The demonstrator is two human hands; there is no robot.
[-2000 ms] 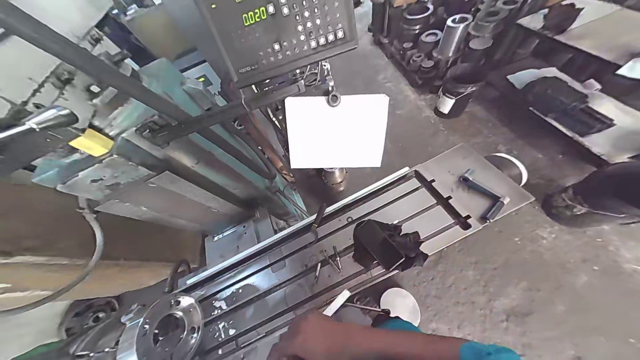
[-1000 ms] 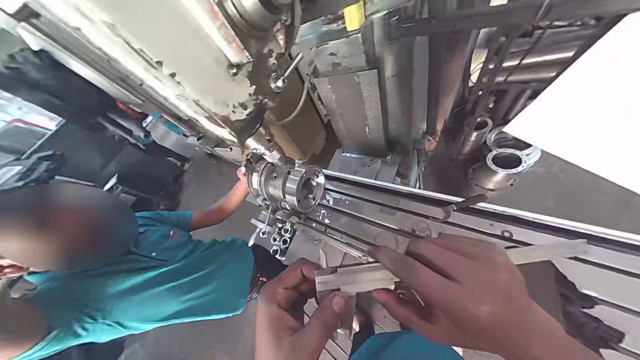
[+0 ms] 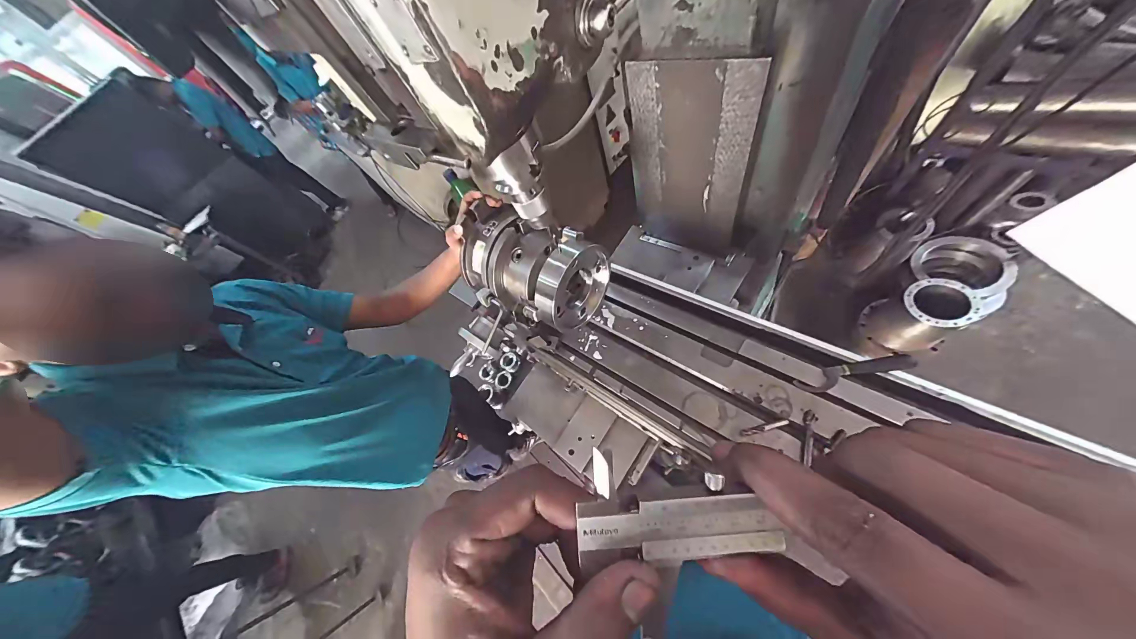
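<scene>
A Mitutoyo vernier caliper (image 3: 710,517) lies across both hands in the lower middle of the head view. My left hand (image 3: 524,550) pinches its jaw end between thumb and fingers. Over the beam and sliding part, my right hand (image 3: 923,524) has its fingers closed. Beyond them is the slotted milling machine table (image 3: 657,355), bearing small metal pieces. A round metal workpiece (image 3: 572,284) is mounted on the dividing head (image 3: 497,257) under the spindle (image 3: 524,191). Whether anything sits between the caliper jaws, I cannot tell.
A co-worker in a teal shirt (image 3: 248,390) stands at the left, one hand (image 3: 470,213) by the dividing head. Flanged metal rings (image 3: 941,302) sit on the floor at the right. A white sheet (image 3: 1087,240) hangs at the right edge. Another person (image 3: 222,115) is farther back.
The view has swung far left from the digital readout to the spindle and co-worker. Both hands now show on the caliper; two seconds ago only one hand showed, low in the view.
</scene>
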